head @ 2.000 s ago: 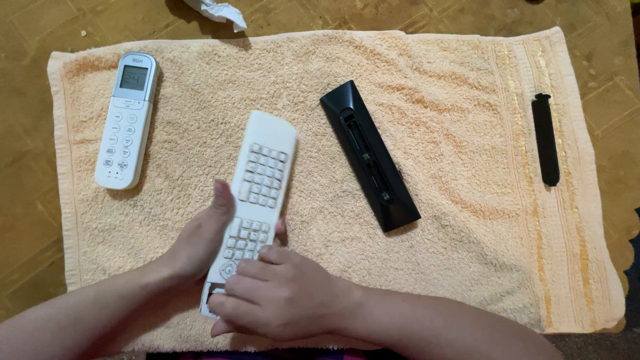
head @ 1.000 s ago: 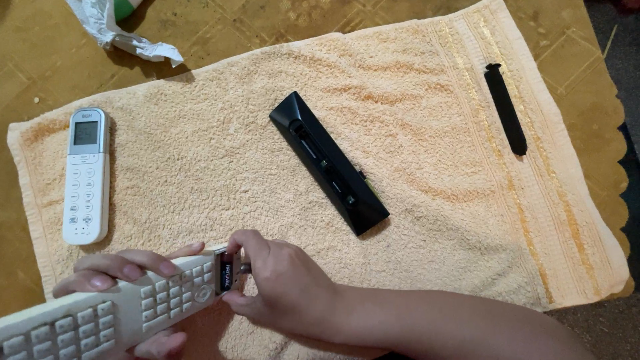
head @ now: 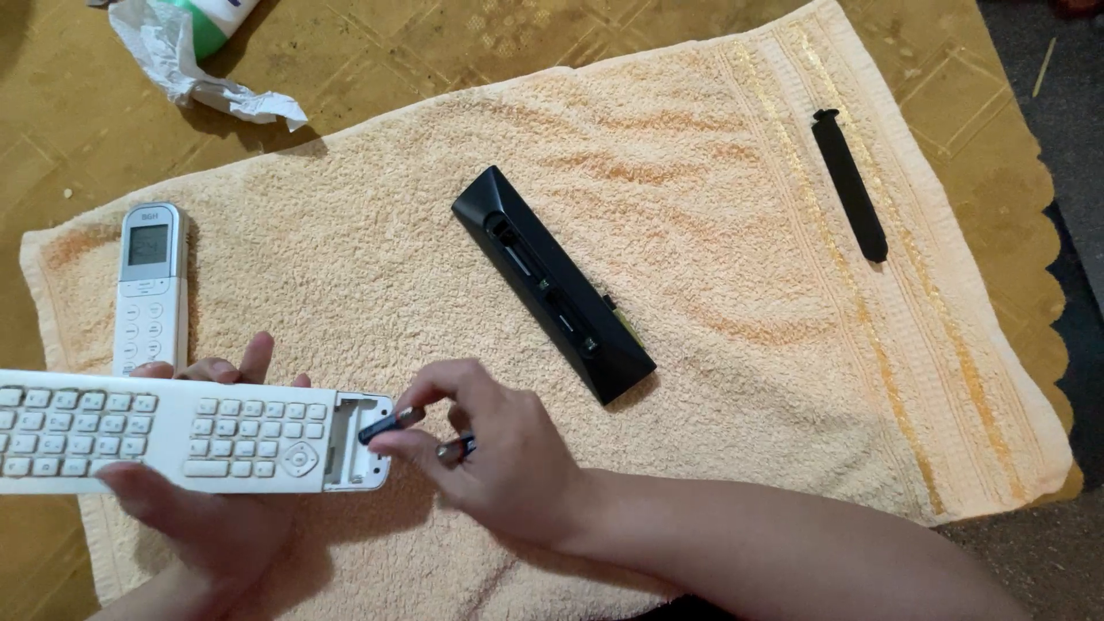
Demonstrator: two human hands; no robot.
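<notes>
My left hand (head: 203,517) holds a long white remote with small keyboard keys (head: 172,435) from below, its thumb on the near edge. At the remote's right end the battery compartment (head: 354,440) lies uncovered, and no battery shows in it. My right hand (head: 492,448) is beside that end. It pinches a dark blue battery (head: 391,424) between thumb and fingertips over the compartment's edge, while a second battery (head: 455,449) is tucked in the curled fingers. Part of the palm side is hidden.
A white air conditioner remote (head: 149,285) lies behind the keyboard remote on an orange towel (head: 345,233). A black plastic housing (head: 552,285) lies mid-towel, and a thin black strip (head: 849,185) to its right. Crumpled white paper (head: 198,78) and a green-and-white bottle (head: 211,21) are at the back left.
The batteries have come out of the compartment into my right hand. The keyboard remote has turned from steeply slanted to nearly level. The view has shifted.
</notes>
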